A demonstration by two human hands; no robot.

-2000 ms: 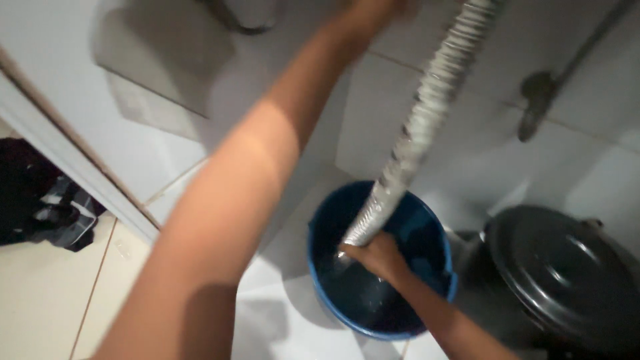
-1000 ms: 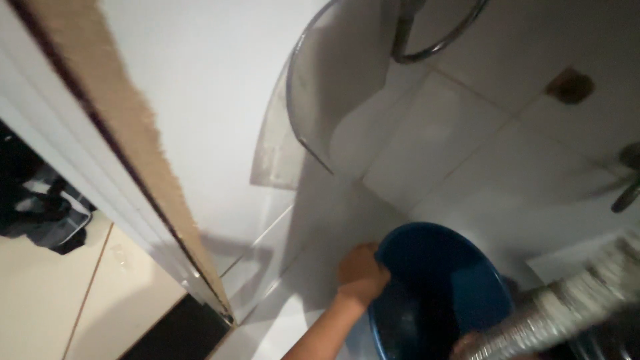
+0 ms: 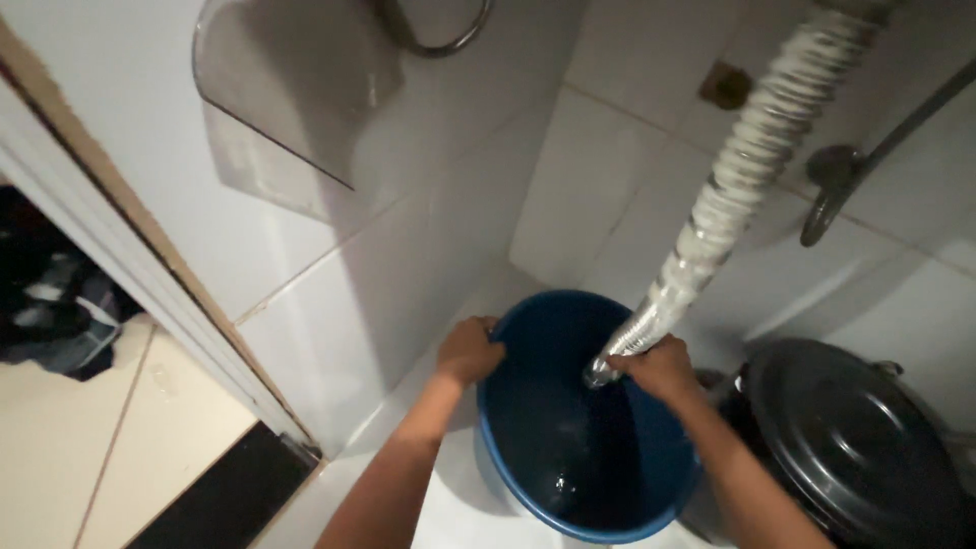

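Observation:
A round blue bucket stands on the white floor, its inside dark with a small glint low down. My left hand grips the bucket's rim on its left side. In my right hand is the lower end of a ribbed, silvery-white flexible hose. That end points down into the bucket, while the rest slants up to the top right and leaves the view. Whether the bucket holds liquid I cannot tell.
Right of the bucket stands a black lidded bin. A wall tap and a transparent curved panel are above. Dark cloth lies beyond the door frame at left, near a black threshold strip.
My left hand, raised high two seconds ago, has come down to the bucket's rim. My right hand still holds the hose end at the bucket. The view has shifted.

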